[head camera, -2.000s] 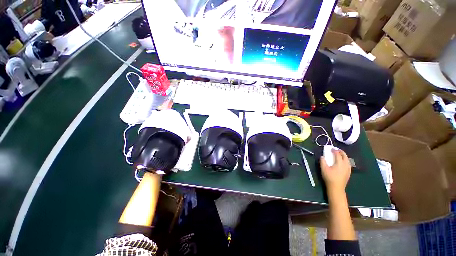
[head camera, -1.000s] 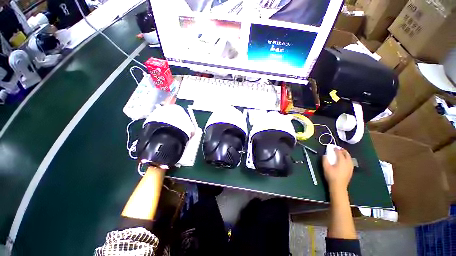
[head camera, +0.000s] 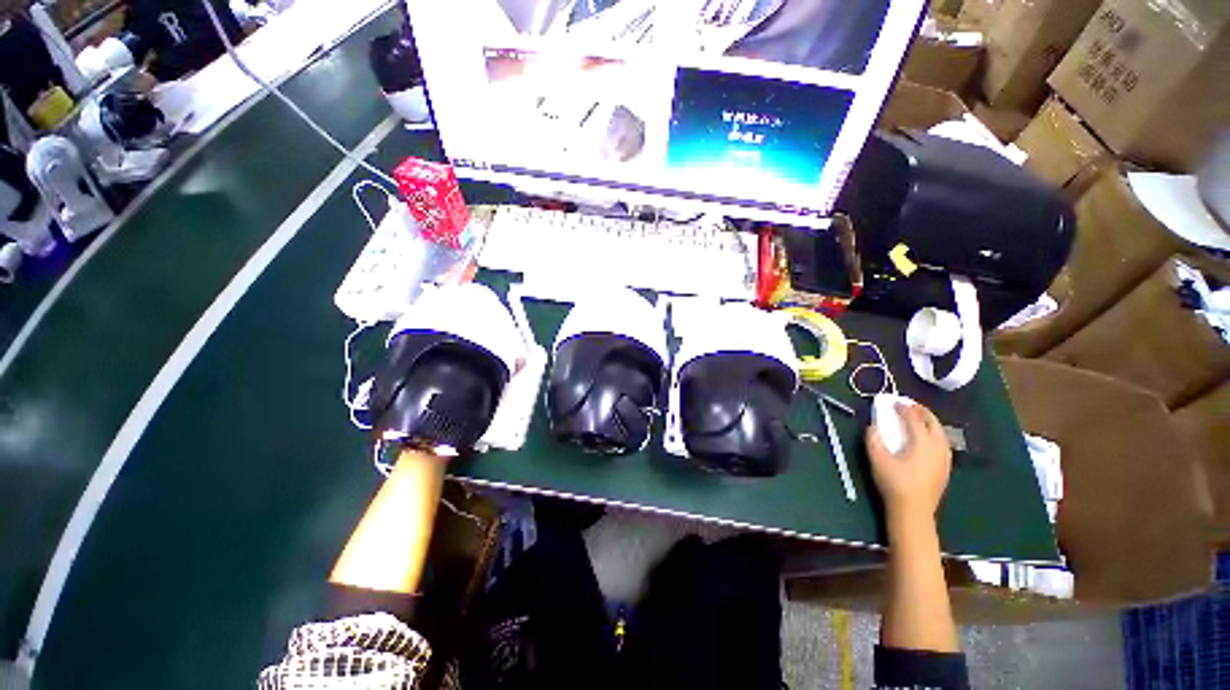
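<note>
Three dome cameras stand in a row on the green bench: the left camera (head camera: 434, 384), the middle camera (head camera: 607, 384) and the right camera (head camera: 737, 404), each with a white hood and glossy black ball. My left hand (head camera: 416, 456) is at the lower front of the left camera's ball; its fingers are hidden under the ball, so its grip cannot be seen. My right hand (head camera: 913, 452) rests over the white computer mouse (head camera: 890, 422) at the right. The monitor (head camera: 648, 108) shows several camera views and a blue window.
A white keyboard (head camera: 621, 252) lies below the monitor. A red-and-white packet (head camera: 432, 200) stands on a white box (head camera: 385, 276). A yellow tape roll (head camera: 819, 344), thin stick (head camera: 836, 452), small open box (head camera: 809, 263) and black label printer (head camera: 964, 216) are at the right. Cartons (head camera: 1140, 81) stand beyond.
Over the two seconds the view has shifted slightly, and the lower picture on the monitor has changed. Both hands stay at the same things.
</note>
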